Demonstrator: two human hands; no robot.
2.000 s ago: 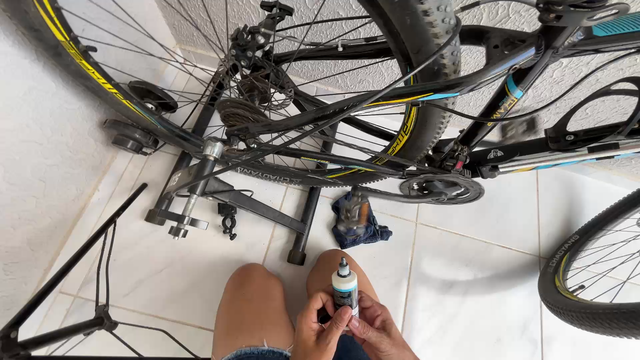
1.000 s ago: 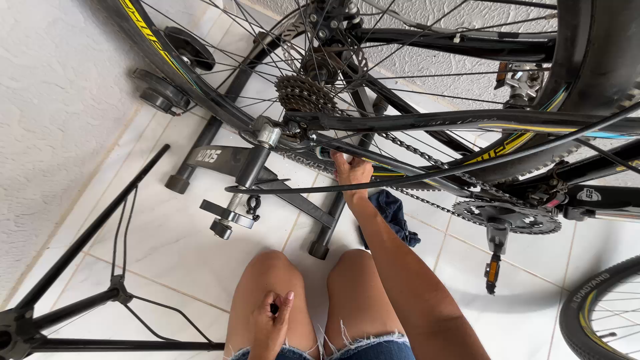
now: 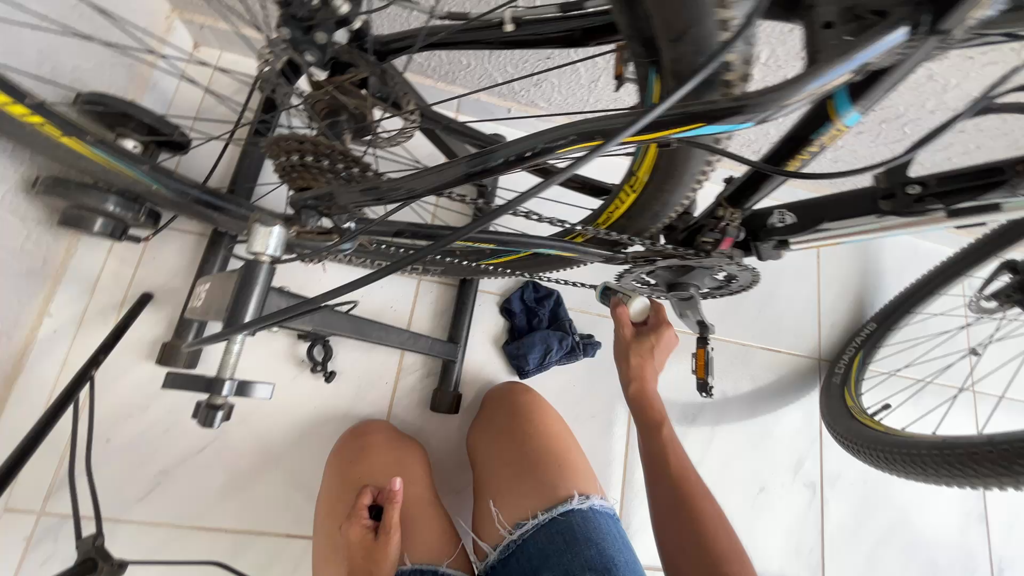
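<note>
My right hand [image 3: 645, 344] grips a small white squeeze bottle [image 3: 638, 309], tilted with its top end by the lower run of the bicycle chain [image 3: 564, 281], just left of the chainring [image 3: 688, 277]. Curled above my thigh, my left hand [image 3: 374, 524] holds a small black object [image 3: 375, 512], possibly the bottle's cap. The chain runs back to the rear cassette [image 3: 316, 164]. A dark blue cloth [image 3: 544, 330] lies crumpled on the floor, left of my right hand.
A black trainer stand [image 3: 368, 328] supports the rear wheel, its clamp knob [image 3: 214, 412] jutting toward me. An orange-sided pedal [image 3: 703, 366] hangs right of my right hand. The front wheel [image 3: 848, 400] is at the right. Black tripod legs [image 3: 88, 384] stand at the left. A small black clamp [image 3: 320, 358] is on the tiles.
Two seconds ago both hands were together on the bottle over my lap. Since one second ago my right hand has moved along the chain from near the cassette to beside the chainring.
</note>
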